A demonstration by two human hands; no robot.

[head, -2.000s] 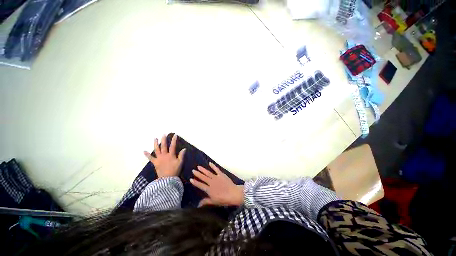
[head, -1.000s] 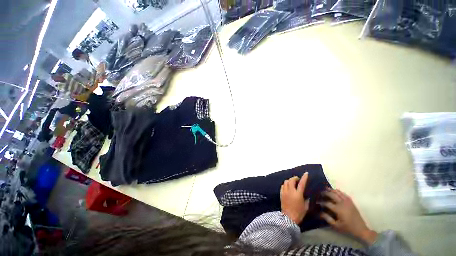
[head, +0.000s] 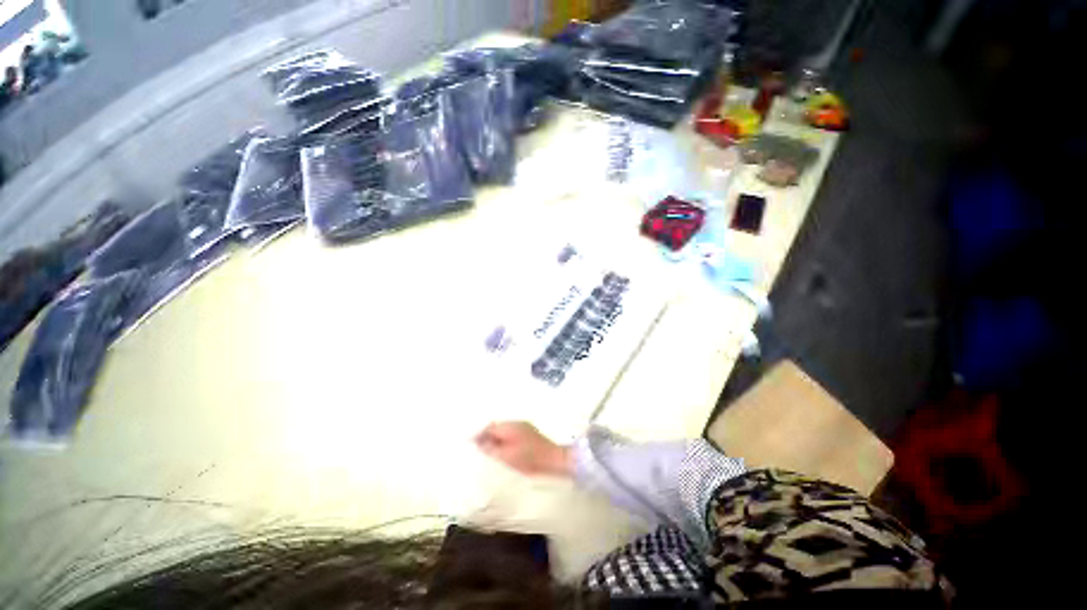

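My right hand is over the table just below the printed clear bags, its fingers curled. The image is blurred and overexposed there, so I cannot tell whether it pinches any film. The printed clear bags lie flat with bold dark lettering. A piece of the dark garment shows at the bottom edge, mostly hidden by hair and cut off by the picture. My left hand is not in view.
Shiny bagged garments line the far edge of the cream table. At the right are a red-and-black checked pouch, a phone, pale blue ribbon-like strips and red and yellow clutter. A tan board and red stool are beyond the edge.
The view has swung right from the unbagged pile and air gun. Both hands were on the folded dark garment; now my right hand is off it by the bags, and my left is out of view.
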